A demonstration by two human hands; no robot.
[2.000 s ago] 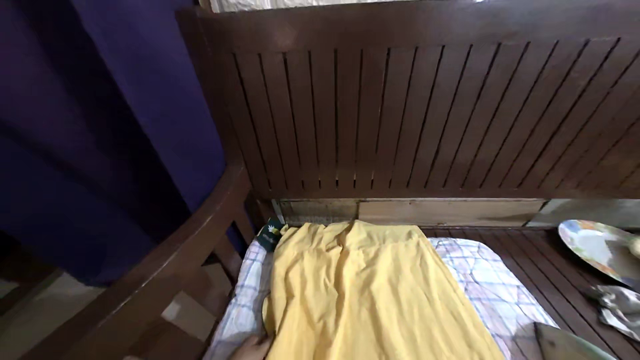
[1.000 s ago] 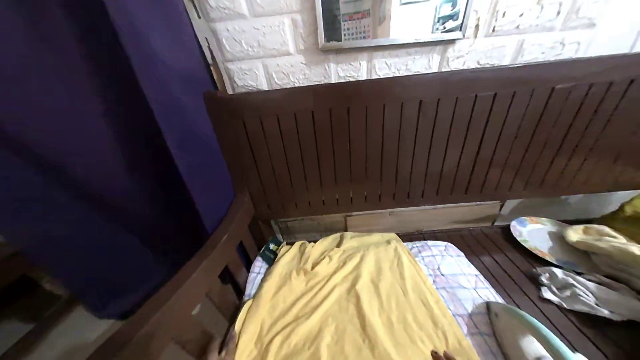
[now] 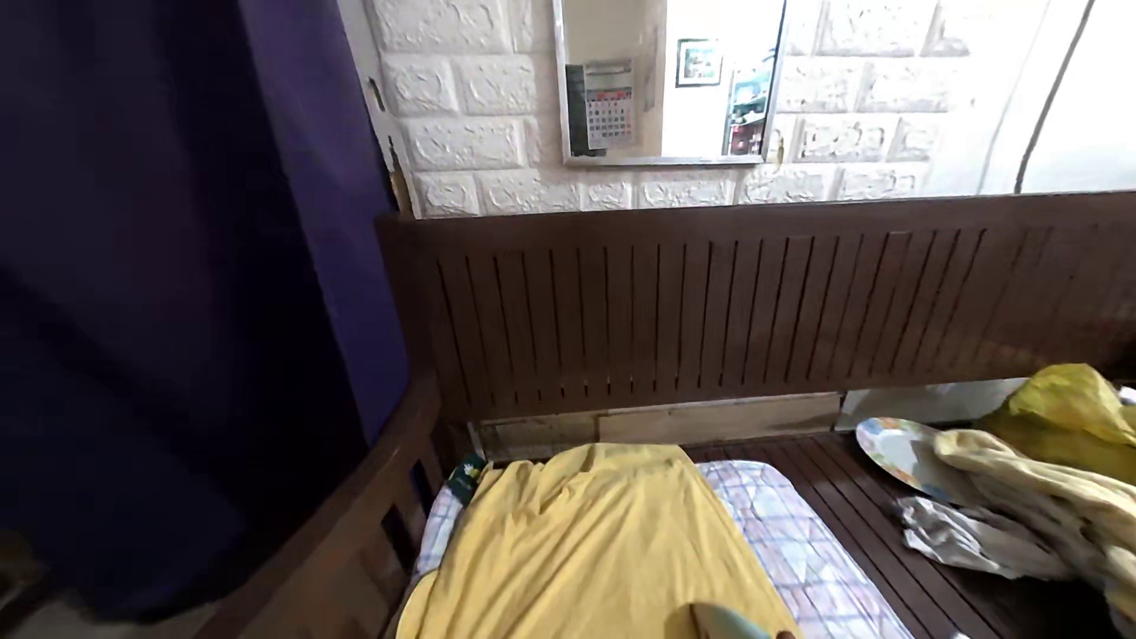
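Observation:
A yellow cloth garment (image 3: 603,541) lies spread over a plaid padded cloth (image 3: 799,541) on the slatted wooden bench. At the bottom edge, the pointed front of what looks like a clothes iron (image 3: 728,622), pale with a light blue-green part, is over the garment. Only a small bit of my right hand (image 3: 785,635) shows, right beside the iron; its grip is mostly cut off by the frame. My left hand is out of view. A small dark green item (image 3: 465,479) with a light mark lies by the garment's upper left corner.
The bench's wooden armrest (image 3: 333,524) and a purple curtain (image 3: 346,266) are on the left. Behind stands the slatted backrest (image 3: 710,311), below a framed mirror (image 3: 666,161). On the right are a patterned plate (image 3: 896,448), crumpled cloths (image 3: 967,537) and a yellow bag (image 3: 1056,417).
The iron has moved left from the plaid padding onto the yellow garment. My left hand, at the garment's left edge before, has left the view. The view has tilted up.

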